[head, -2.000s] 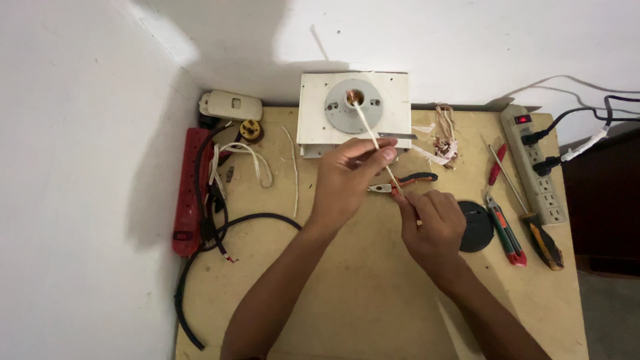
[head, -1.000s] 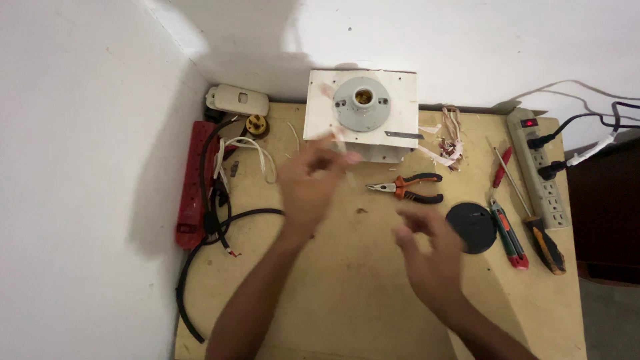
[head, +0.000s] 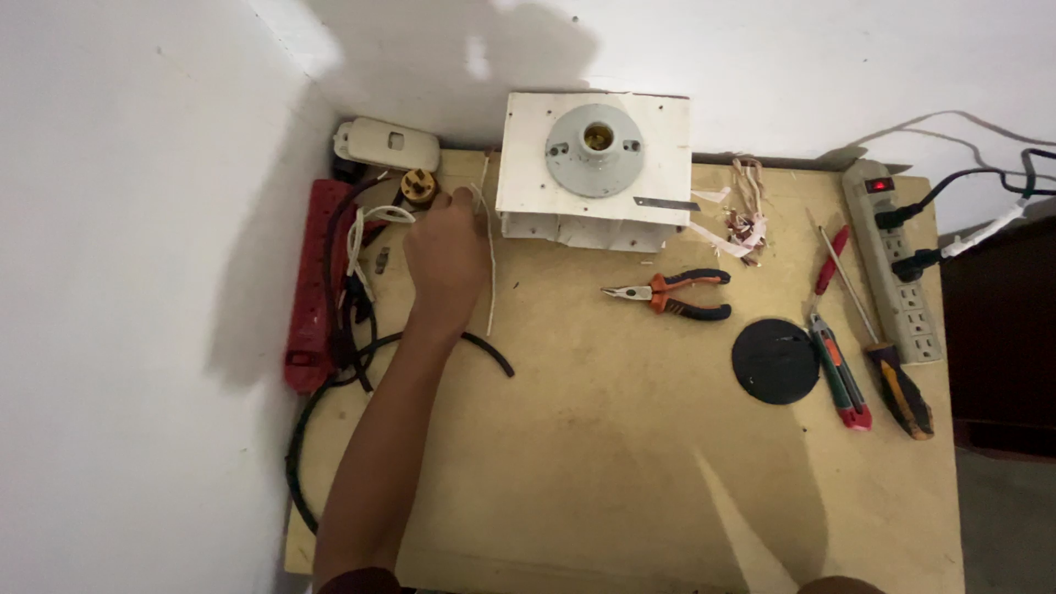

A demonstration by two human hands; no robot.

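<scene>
My left hand [head: 450, 247] reaches to the back left of the table, just right of a brass-faced plug [head: 419, 187]. Its fingertips are at a thin white wire [head: 474, 191]; whether they grip it is hard to tell. A second white wire [head: 492, 280] lies lengthwise beside the hand. A round grey lamp holder [head: 594, 169] sits on a white box [head: 528, 181], right of this hand. Combination pliers [head: 660, 294] with orange and black handles lie in front of the box. My right hand is out of view; only a bit of skin shows at the bottom edge.
On the left are a red power strip [head: 309, 280], a black cable [head: 297, 462] and a beige switch box [head: 396, 147]. Toward the right lie a black disc [head: 775, 361], a utility knife [head: 840, 375], a screwdriver [head: 899, 392], stripped wire scraps [head: 747, 214] and a beige power strip [head: 891, 264].
My left hand has moved from in front of the white box to the back left. My right hand has left the view. Two seconds ago both hands held a white wire at the lamp holder.
</scene>
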